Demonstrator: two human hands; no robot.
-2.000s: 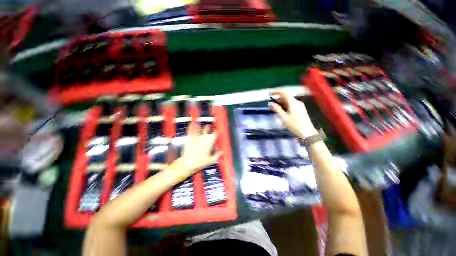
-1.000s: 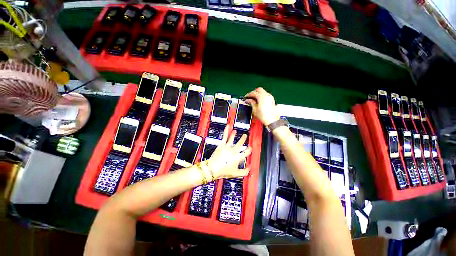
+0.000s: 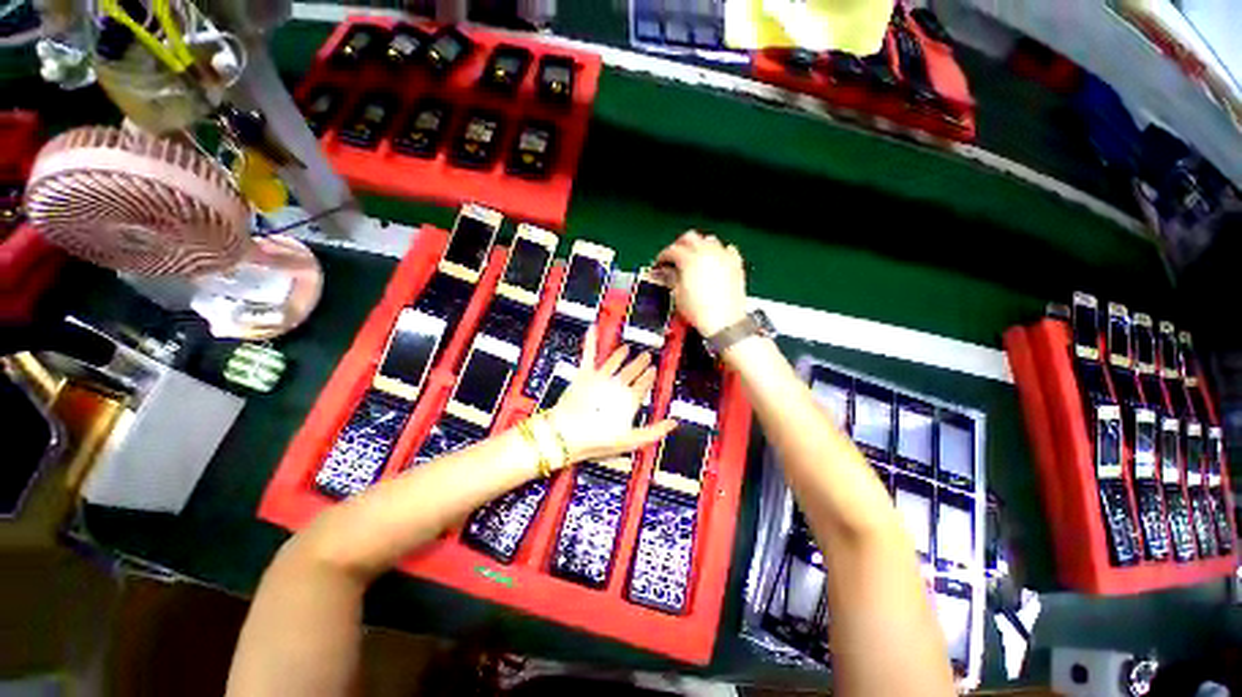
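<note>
Open flip phones [image 3: 663, 549] lie in two rows in a red tray [image 3: 293, 501] in front of me, screens above keypads. My right hand [image 3: 706, 283] is at the top of the back row, its fingertips bent at the upper edge of a phone's screen half [image 3: 648, 311]; whether it holds a lens is hidden. My left hand [image 3: 606, 404] lies spread over the middle right of the tray, above the front-row phones, fingers apart. A lens tray [image 3: 915, 433] with a grid of rectangular pockets is right of the red tray, partly behind my right forearm.
A red tray of closed phones [image 3: 480, 139] sits on the green belt at upper left. Another red tray [image 3: 1053, 470] of open phones is at far right. A pink fan [image 3: 136, 202] and a white box [image 3: 166, 433] are left. A metal fixture [image 3: 1106, 673] is lower right.
Since one second ago the view has shifted, so the trays appear further right and lower. My right hand has moved from the rightmost back phone to the one left of it. My left hand stays spread.
</note>
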